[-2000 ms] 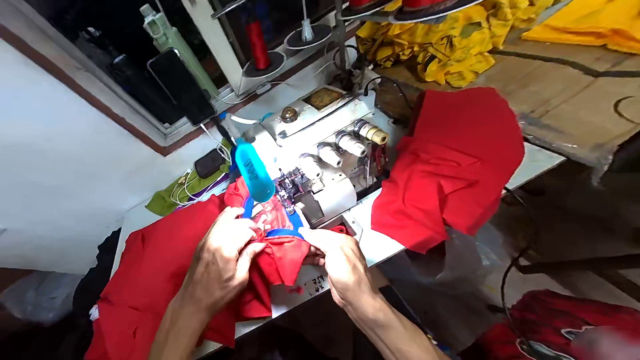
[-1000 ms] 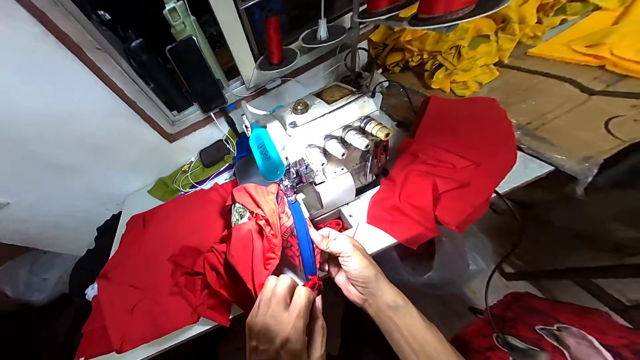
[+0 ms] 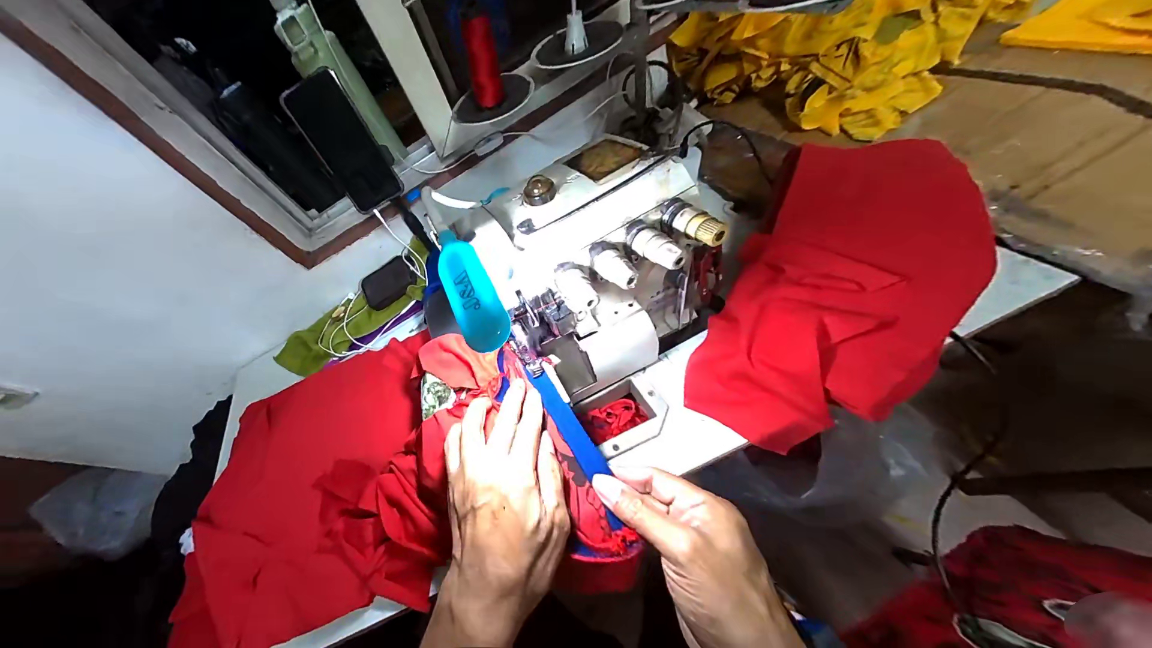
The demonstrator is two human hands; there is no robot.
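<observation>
Under the presser foot of a white overlock sewing machine [image 3: 621, 234] runs a blue fabric band [image 3: 571, 427] along the edge of a printed red garment [image 3: 589, 499]. My left hand [image 3: 508, 495] lies flat on the gathered red fabric, fingers pointing at the foot. With thumb and fingers, my right hand [image 3: 688, 540] pinches the band and garment edge nearer to me. A turquoise oval piece [image 3: 474, 297] bearing writing covers part of the needle area. Plain red fabric [image 3: 306, 477] spreads to the left of my hands.
More red fabric [image 3: 855, 288] lies on the table's right side. An open compartment with red scraps [image 3: 616, 418] sits beside the foot. Behind are a red thread cone [image 3: 481, 58] and a smartphone [image 3: 342, 139]. Yellow fabric [image 3: 819, 63] is heaped at the back right.
My left hand has moved from the band's near end up onto the fabric beside the foot. The band now stretches straight from the foot to my right hand, which has come nearer to me.
</observation>
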